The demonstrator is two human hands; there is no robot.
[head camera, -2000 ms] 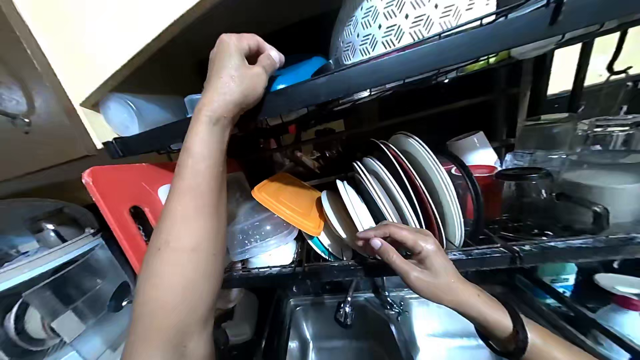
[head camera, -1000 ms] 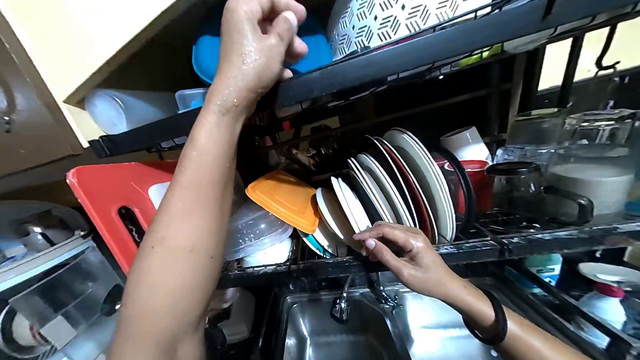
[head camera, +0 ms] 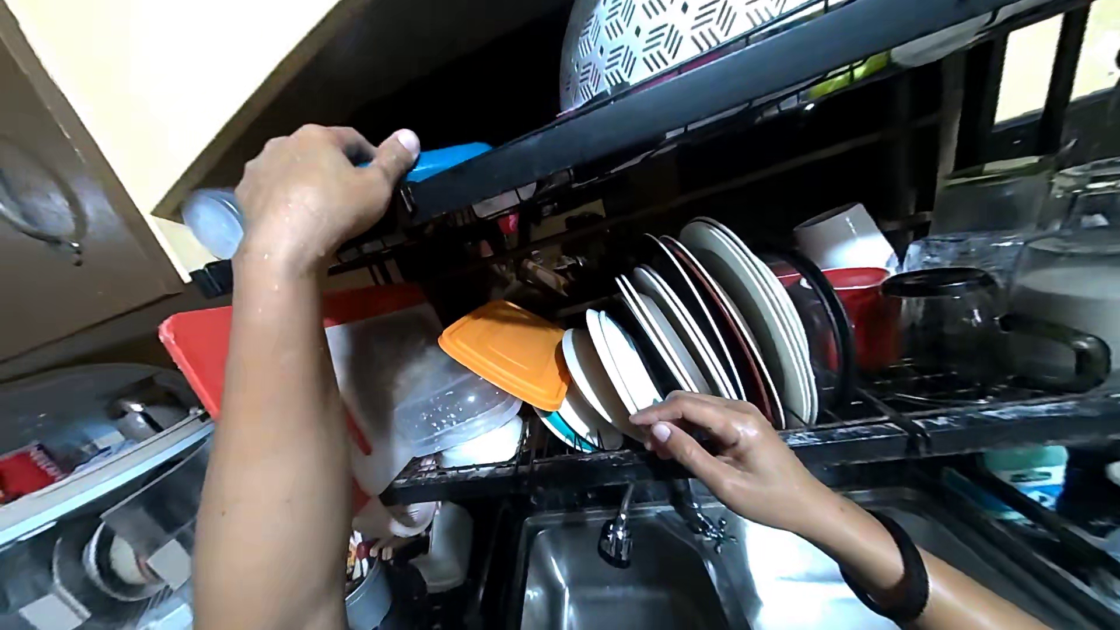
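Note:
My left hand (head camera: pixel 319 188) reaches up to the top shelf of the dish rack, its thumb and fingers over a blue plastic item (head camera: pixel 451 161) lying behind the shelf's edge; whether it grips the item is hard to see. Lower down, my right hand (head camera: pixel 717 442) has thumb and forefinger at the bottom edge of a small white plate (head camera: pixel 623 359) on the rack's lower shelf. Beside it, larger plates (head camera: pixel 752 306) stand upright in a row. An orange plastic lid (head camera: pixel 512 350) leans to the left, next to a clear plastic container (head camera: pixel 455 411).
A patterned bowl (head camera: pixel 665 44) sits on the top shelf. A red cutting board (head camera: pixel 197 350) stands left, behind my forearm. To the right are a red mug (head camera: pixel 862 306), a dark glass mug (head camera: pixel 941 324) and glass jars. A steel sink (head camera: pixel 612 586) with a faucet (head camera: pixel 616 538) lies below.
The blue item showed more above the shelf edge one second ago and now sits lower, with my left hand still at it. My right hand stays at the small plates.

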